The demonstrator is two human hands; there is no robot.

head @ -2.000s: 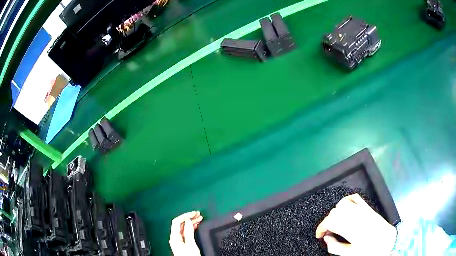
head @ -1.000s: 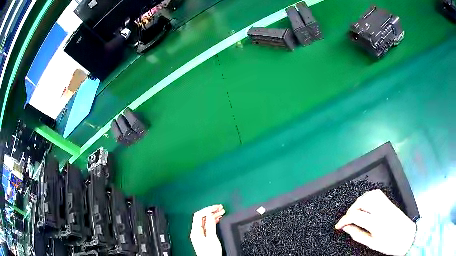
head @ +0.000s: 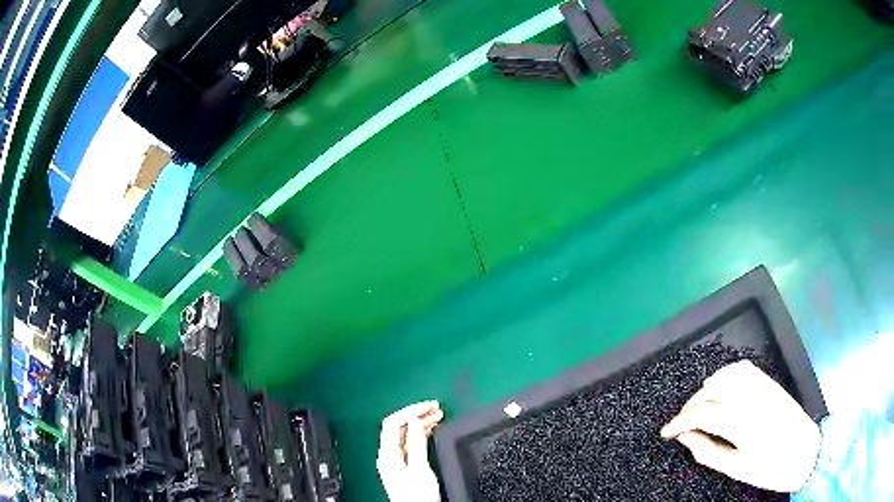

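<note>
A wide dark grey parts tray point(head: 627, 363) lies on the green worktop at the lower right. It holds a spread of small black screws or pins point(head: 578, 441). My right hand point(head: 750, 426) is over the right part of the tray, thumb and fingertips together at the parts; whether a part is between them cannot be told. My left hand point(head: 409, 451) is just outside the tray's left end, fingers bent and fingertips close together. Anything held there is too small to see. A small white mark point(head: 513, 409) sits on the tray's far rim.
Upright rows of black housings point(head: 196, 422) stand at the left. One black housing point(head: 740, 44) lies on the belt at the upper right. Narrow black blocks point(head: 534, 62) lie by the pale line point(head: 377, 123), with another group point(head: 260, 253) farther left. Dark equipment point(head: 191, 108) is at the upper left.
The view has shifted, so the tray and both hands appear farther right than two seconds ago. My right hand stays over the parts and my left hand beside the tray.
</note>
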